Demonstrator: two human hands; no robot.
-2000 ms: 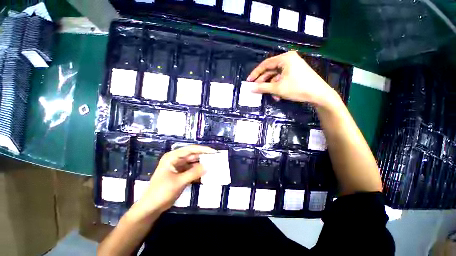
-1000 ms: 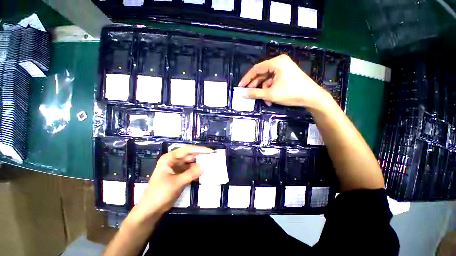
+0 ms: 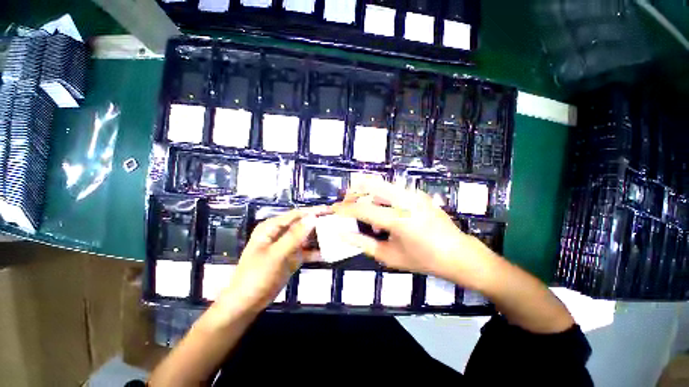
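A black blister tray [image 3: 158, 175] lies in front of me with white squares in many pockets. In the top row the left five pockets each hold a white square [image 3: 370, 144]; the three at the right show bare black. My left hand [image 3: 264, 264] holds the handful of white-faced parts [image 3: 338, 237] above the lower row. My right hand [image 3: 408, 230] is at the same handful, its fingers touching it. Whether it grips a single part is hidden by the fingers. The hands cover part of the middle and lower rows.
A filled tray [image 3: 317, 24] lies beyond. Striped supply stacks [image 3: 26, 128], clear film [image 3: 94, 162] and a tiny square piece [image 3: 131, 164] are on the green mat at left. Stacked black trays [image 3: 627, 204] stand at right. Brown cartons [image 3: 45, 302] are below left.
My right hand has left the fifth top-row pocket, where a white square now lies, and moved down and towards me to the handful in my left hand. My left hand has stayed nearly in place.
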